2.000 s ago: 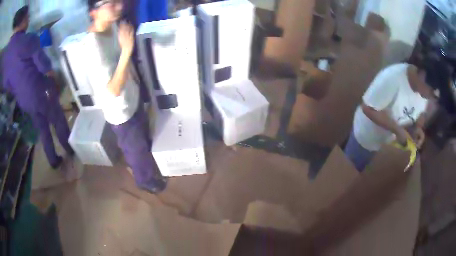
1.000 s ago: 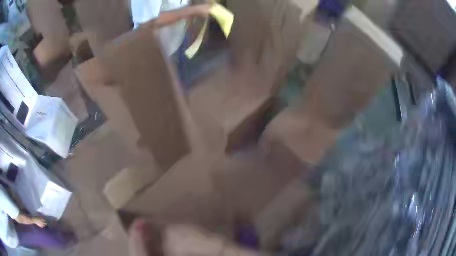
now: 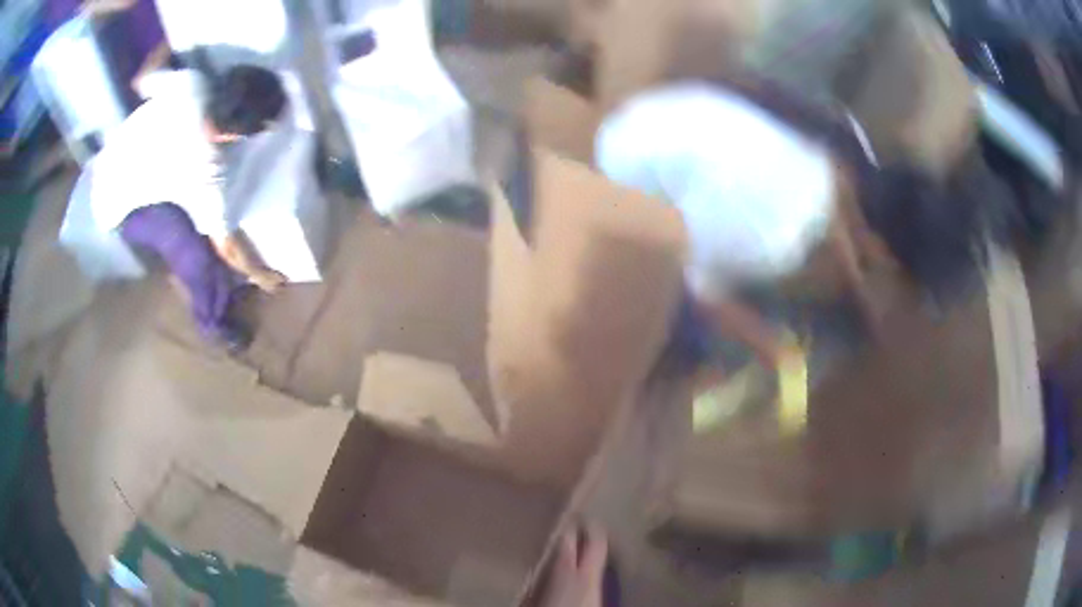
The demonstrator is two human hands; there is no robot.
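Note:
An open brown outer carton (image 3: 439,504) stands at the bottom centre, its dark inside showing and its flaps spread. A tall carton flap (image 3: 581,273) rises from its far right side. My right hand (image 3: 575,572) is at the bottom edge of the picture, cut off and blurred. Its fingers are closed over the carton's near right edge. My left hand is not in view.
A person in a white top (image 3: 724,178) bends at right beside a blurred yellow strip (image 3: 791,385). Another person (image 3: 160,154) crouches at upper left by white product boxes (image 3: 403,107). Flattened cardboard (image 3: 131,391) covers the floor, with green floor (image 3: 208,581) at lower left.
The view has swung back left. My hand shows further right, at the carton edge. The white-topped person at left now crouches by a white box. The person with the yellow strip bends lower.

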